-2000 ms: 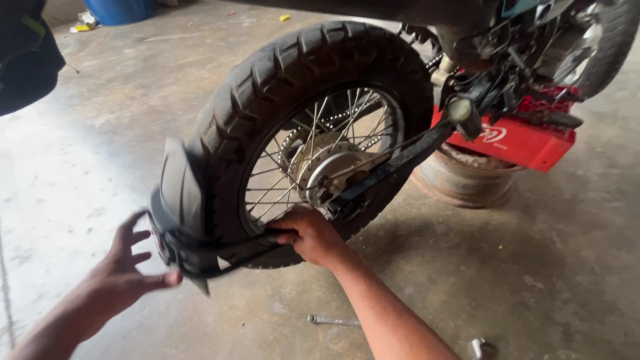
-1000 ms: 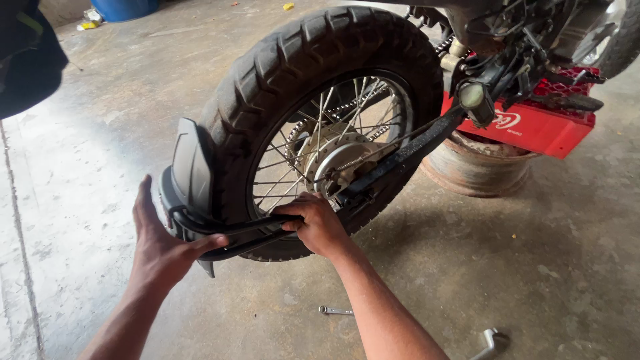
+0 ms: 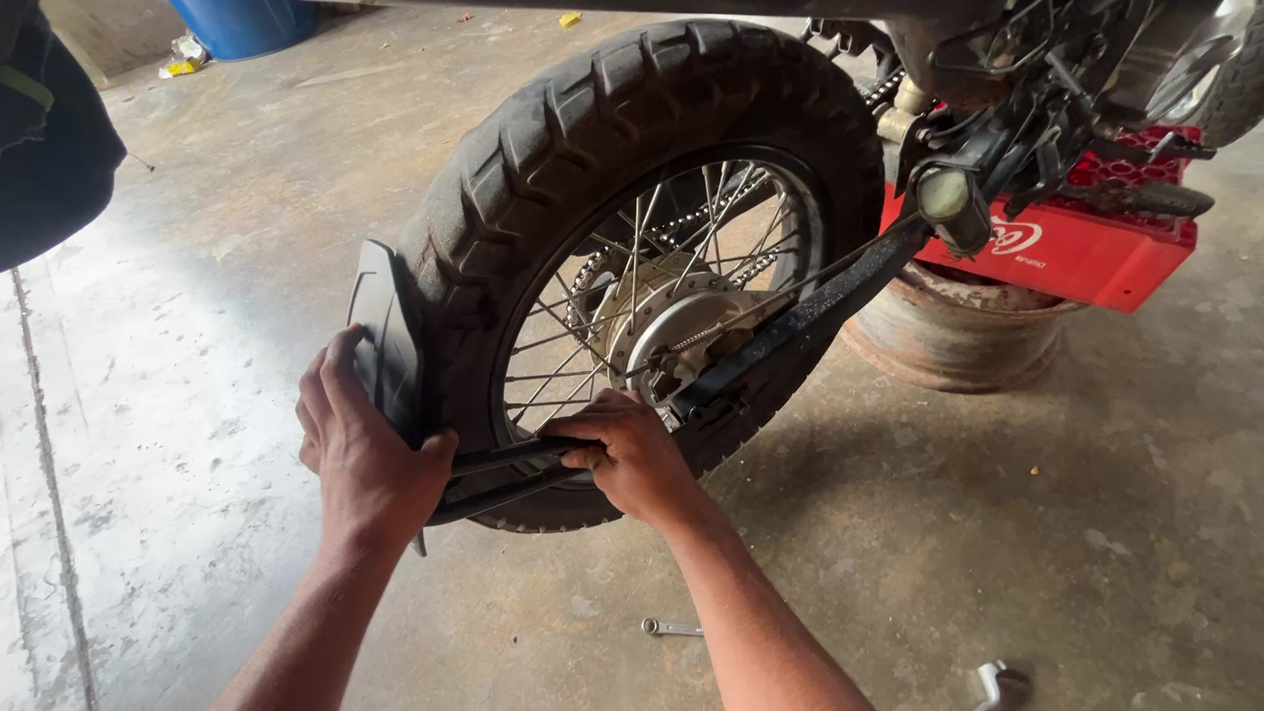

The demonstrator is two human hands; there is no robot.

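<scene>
A motorcycle's rear wheel (image 3: 632, 276) with a knobby tyre stands raised at the centre. Behind its lower left side sits a black plastic mudguard (image 3: 388, 336), joined to a black tubular bracket (image 3: 509, 454). My left hand (image 3: 370, 449) grips the mudguard, fingers over its outer face and thumb towards the bracket. My right hand (image 3: 627, 454) is closed round the bracket's forward end, just below the wheel hub (image 3: 681, 331) and near the rear end of the swingarm (image 3: 815, 306). The bracket's tip is hidden by my right fingers.
A red plastic crate (image 3: 1086, 247) on a rusty wheel rim (image 3: 953, 331) lies under the motorcycle. On the floor are a combination wrench (image 3: 671, 627), partly behind my right forearm, and another metal tool (image 3: 990, 683). A blue container (image 3: 247, 25) stands back left; dark fabric (image 3: 49, 148) hangs at the left edge.
My left hand, apart from the mudguard with fingers spread two seconds ago, now grips it. My right hand has stayed on the bracket near the hub.
</scene>
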